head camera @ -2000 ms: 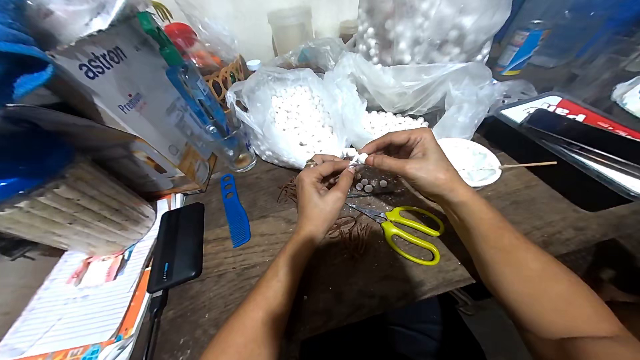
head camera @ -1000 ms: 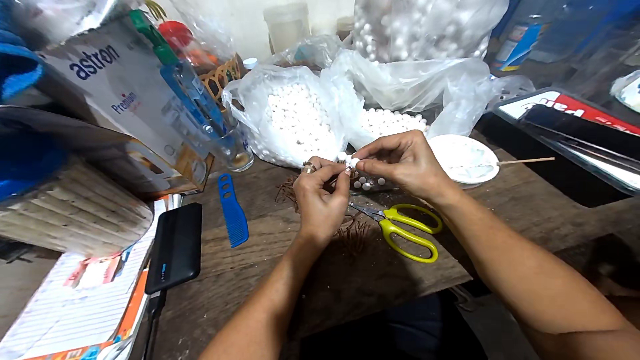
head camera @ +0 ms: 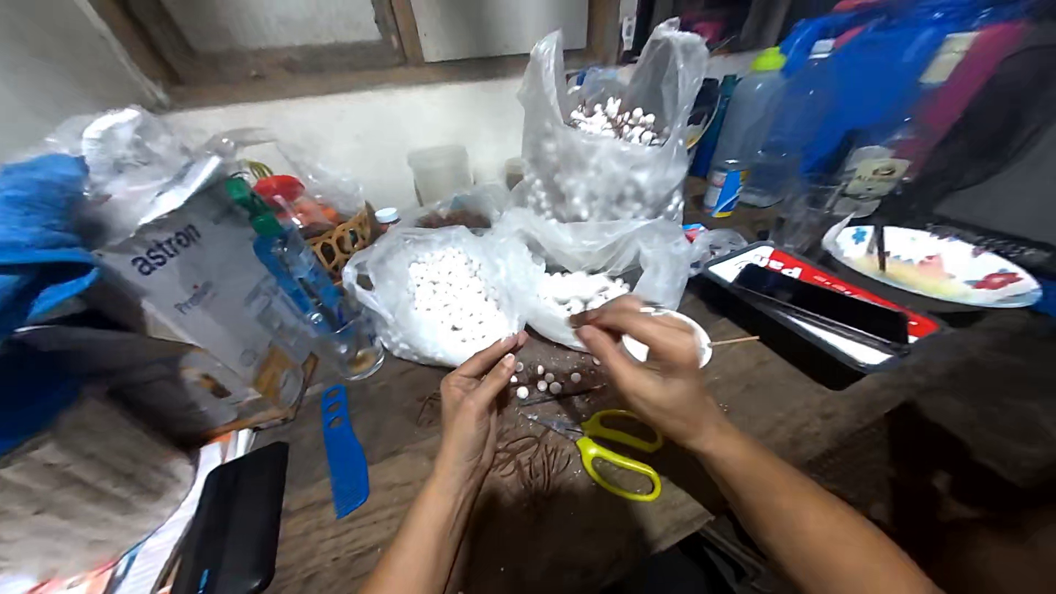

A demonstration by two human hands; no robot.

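My left hand [head camera: 478, 392] is by the front of a plastic bag of small white balls [head camera: 458, 297], with a white ball [head camera: 509, 361] between its thumb and fingers. My right hand [head camera: 652, 359] is raised over the rim of a white bowl [head camera: 701, 351], thumb and fingertips pinched together; whether something small is between them cannot be told. Behind it stands an open bag of white pieces [head camera: 577, 289]. Loose balls [head camera: 554, 388] lie on the wooden table between my hands. Scissors with yellow handles [head camera: 619, 466] lie nearer me, beside a heap of thin brown strands [head camera: 532, 462].
A blue plastic comb-like tool [head camera: 345, 454] and a black power bank [head camera: 235, 520] lie at left, near a carton [head camera: 214, 305] and a glass [head camera: 359, 351]. A taller bag of white-tipped stems [head camera: 606, 173] stands behind. At right are a black tray [head camera: 833, 371] and a floral plate [head camera: 949, 264].
My hands were together over white pieces; now they are apart, the right one having moved away from the left toward the bowl. The view has tilted upward.
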